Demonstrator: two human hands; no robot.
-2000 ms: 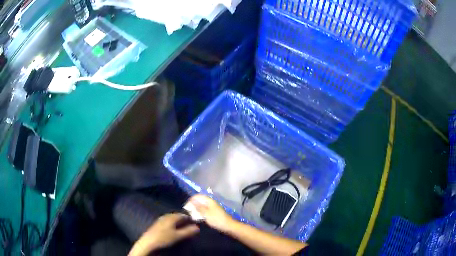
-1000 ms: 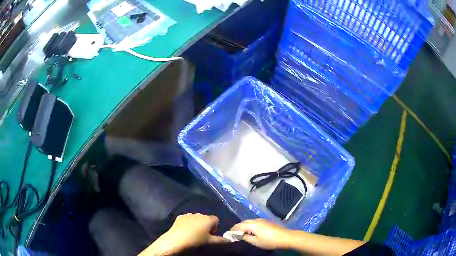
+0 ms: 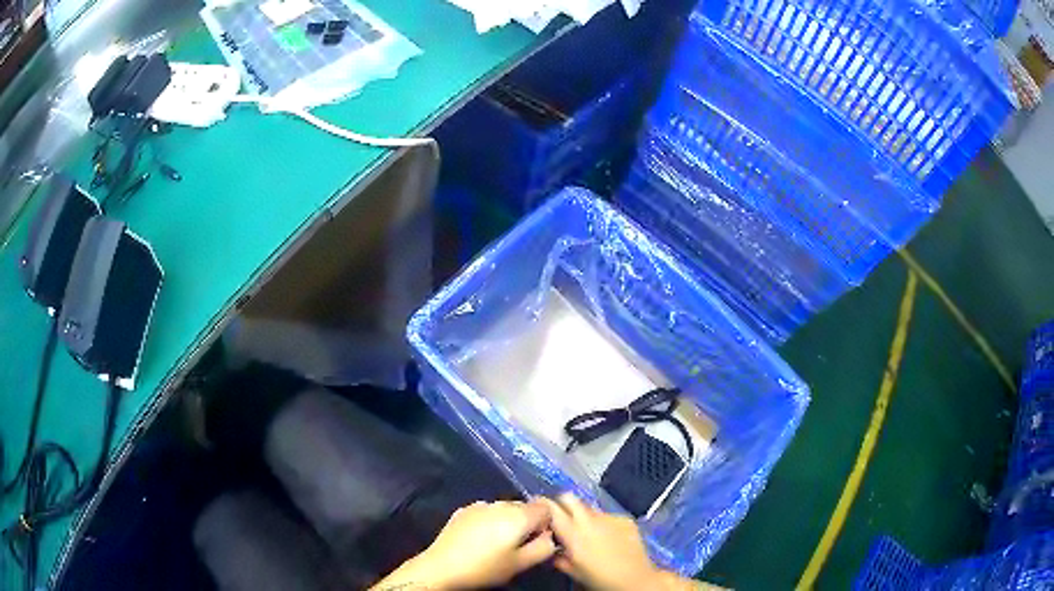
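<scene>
My left hand [image 3: 491, 545] and my right hand [image 3: 601, 547] meet at the fingertips over my lap, beside the near edge of a blue crate [image 3: 472, 398]. The fingers are bent together; whether anything is between them is hidden. The crate is lined with clear film. In it a black adapter [image 3: 643, 473] with a grid-like face and a coiled black cord [image 3: 624, 417] lies at the near right, on a white layer [image 3: 578, 360].
Two black adapters [image 3: 113, 303] with cables stand on the green bench [image 3: 249, 219] at left. Behind them are a white power strip [image 3: 199, 95] and a bagged parts tray [image 3: 303, 55]. Stacked blue crates [image 3: 798, 150] rise behind the lined crate. Yellow lines [image 3: 884, 427] mark the floor at right.
The small white cloth seen between my fingers earlier no longer shows. My hands have come closer together and now touch. The view has shifted; the adapter in the crate lies as before.
</scene>
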